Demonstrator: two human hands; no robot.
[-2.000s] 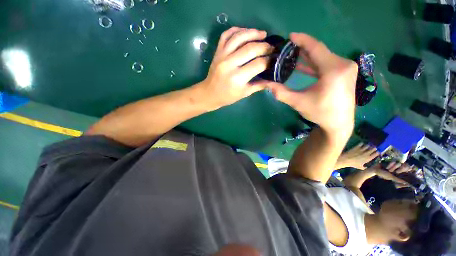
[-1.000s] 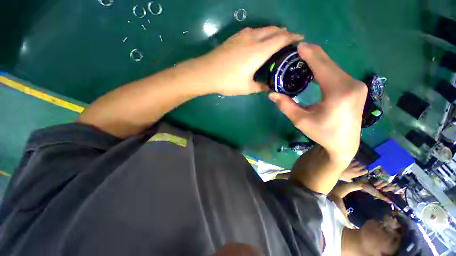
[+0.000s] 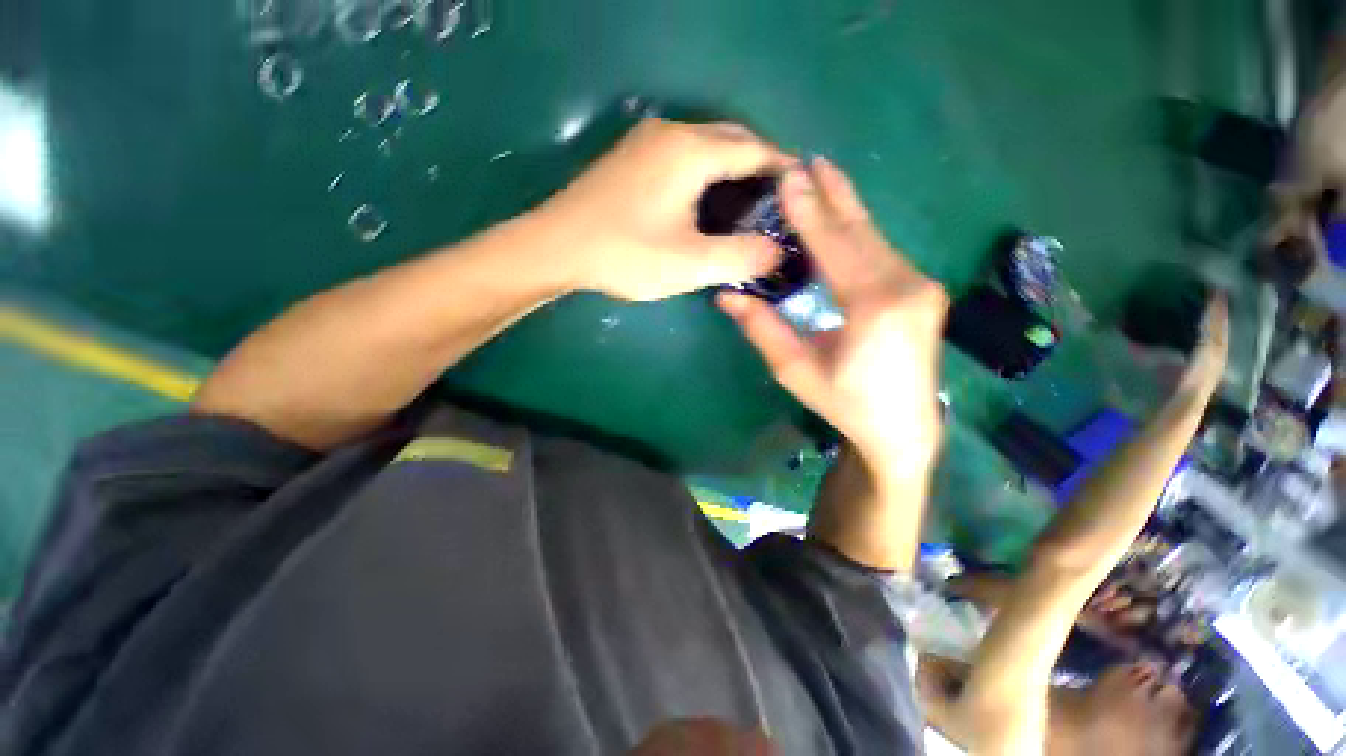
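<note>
A black cylindrical housing (image 3: 734,207) is held above the green bench top, in front of my torso. My left hand (image 3: 650,210) wraps around it from the left, with the thumb along its near side. My right hand (image 3: 871,318) is at its right end, with the fingers over the top and the thumb below. Both hands are bare. The fingers and blur hide most of the housing's open end.
Several thin silvery rings (image 3: 368,223) and small slivers lie at the upper left of the bench. A black housing with wires and a green spot (image 3: 1007,328) lies to the right. A neighbour's arm (image 3: 1085,539) reaches across at the right, near a blue box (image 3: 1095,443).
My hands and the housing have shifted left in view, and its end face is now turned more out of sight. The neighbour's arm has stretched out over the bench.
</note>
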